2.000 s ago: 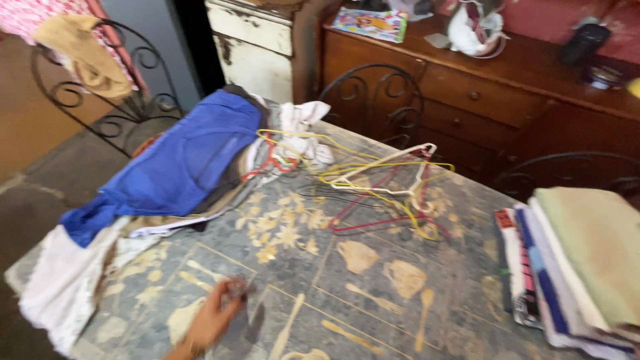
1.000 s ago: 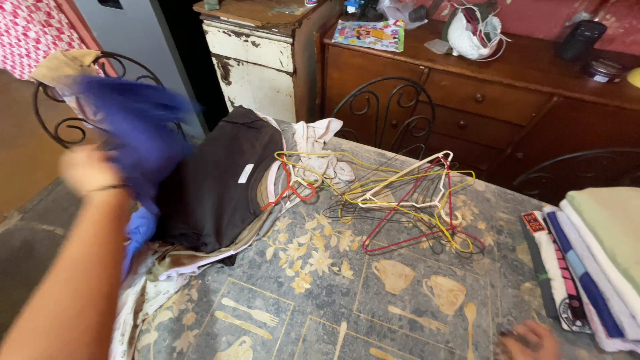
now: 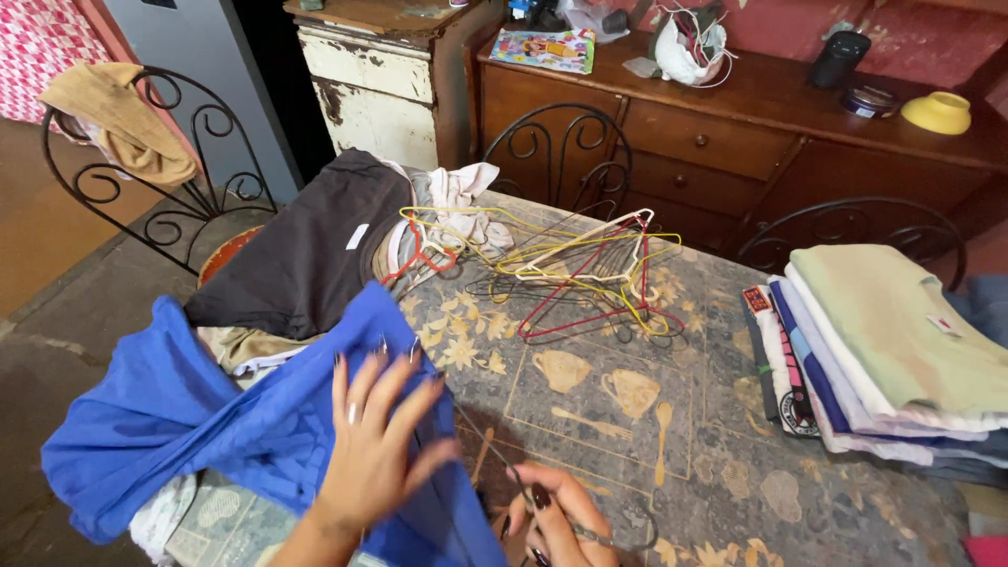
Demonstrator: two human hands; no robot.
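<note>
A blue garment (image 3: 268, 409) is spread over the near left of the patterned tablecloth. My left hand (image 3: 382, 433) lies on it with fingers spread, partly blurred. To the right, my right hand (image 3: 555, 516) grips a dark wire hanger (image 3: 642, 535) near its hook; the wire runs up toward the blue cloth, and part of it is hidden in the garment. Beyond the blue cloth lies a dark garment (image 3: 307, 244) with a white tag, on top of other clothes. A tangle of wire hangers (image 3: 591, 276), yellow, white, red and black, rests at the table's middle.
Folded clothes (image 3: 882, 331) are stacked on the table's right side. Wrought-iron chairs (image 3: 228, 130) stand around the table, one with a tan cloth (image 3: 126, 118) over its back. Behind is a wooden sideboard (image 3: 724, 142) bearing a yellow bowl (image 3: 935, 113) and other items.
The blue garment has moved from the far left to in front of me, uncovering the dark garment. My left hand has come right with it. My right hand now holds a hanger.
</note>
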